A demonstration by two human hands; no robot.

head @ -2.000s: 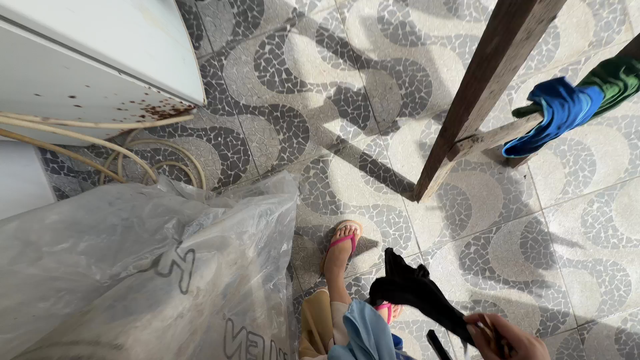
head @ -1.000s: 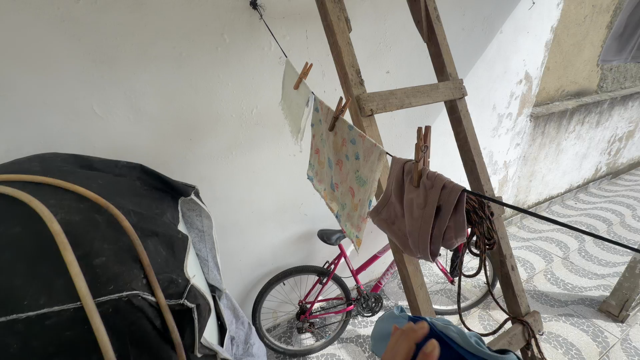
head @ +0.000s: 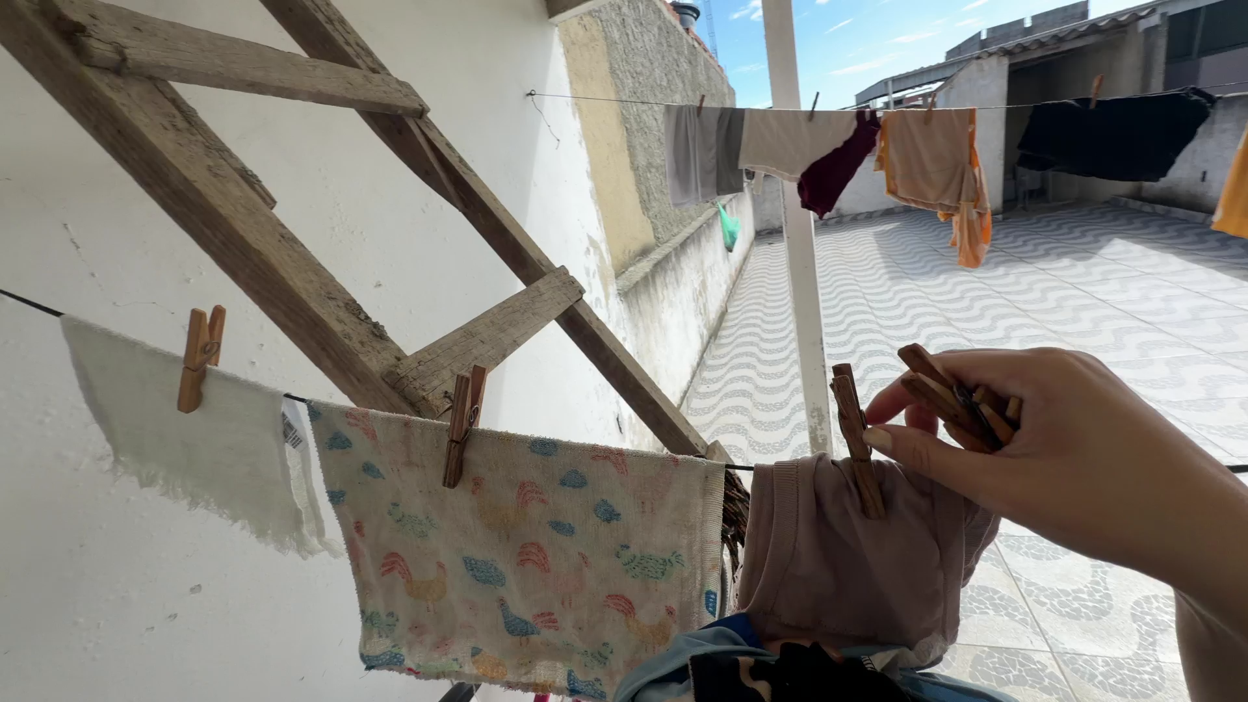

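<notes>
My right hand (head: 1063,448) holds several wooden clothespins (head: 960,405) in its palm, while its thumb and index fingertips touch another wooden clothespin (head: 858,444) clipped on a mauve garment (head: 848,575) on the line. Left of that garment, a cloth printed with roosters (head: 526,565) hangs from a clothespin (head: 463,426), and a pale frayed cloth (head: 185,439) hangs from one more clothespin (head: 201,359). Below the mauve garment is a bundle of light blue and black clothes (head: 780,673) at the bottom edge. My left hand cannot be made out; the bundle may hide it.
A wooden ladder-like frame (head: 234,205) leans behind the near line, against a white wall (head: 97,244). A white post (head: 801,263) stands beyond. A second line across the patterned tiled floor (head: 1072,283) carries a dark red garment (head: 838,168), a beige and orange one (head: 931,156) and a black one (head: 1111,136).
The view has swung up and closer to the clothesline. My right hand, holding a black garment two seconds ago, now has clothespins in it and is at the mauve garment's clothespin.
</notes>
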